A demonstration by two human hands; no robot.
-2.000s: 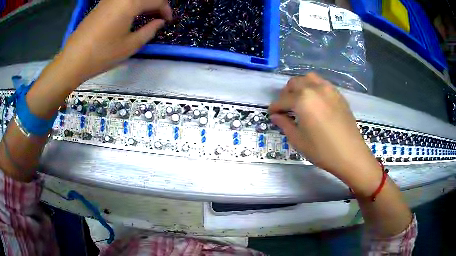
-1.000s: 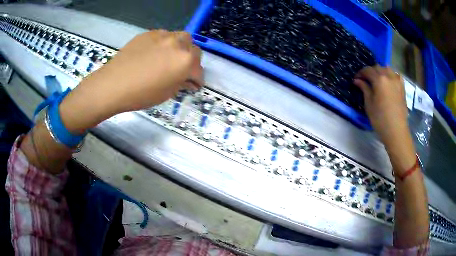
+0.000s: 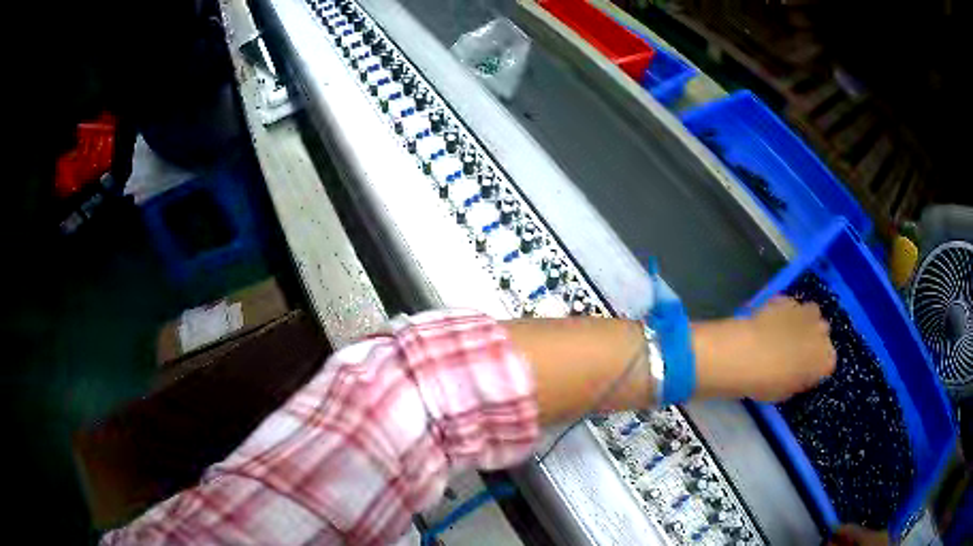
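My left hand (image 3: 784, 347), with a blue wrist strap (image 3: 672, 347), reaches across the board panel (image 3: 469, 192) to the blue component bin (image 3: 902, 347). Its fingers are curled at the black components (image 3: 854, 427) at the bin's near side; whether they hold anything is hidden. Only a small piece of my right hand (image 3: 860, 535) shows at the bottom edge, by the bin's lower corner; its fingers are cut off. The boards run in a long row, with upright dark cylinders and blue parts; my forearm covers part of the row.
Metal rails (image 3: 555, 203) flank the boards. A small clear bag (image 3: 493, 59) lies on the grey belt (image 3: 640, 181). Beyond are a red tray (image 3: 597, 37), another blue bin (image 3: 784, 160) and a fan (image 3: 947, 304). A brown box (image 3: 192, 395) is at lower left.
The view has swung left along the line. My left hand has moved from over the boards to the bin. My right hand, earlier at the bin's edge, is now nearly out of view.
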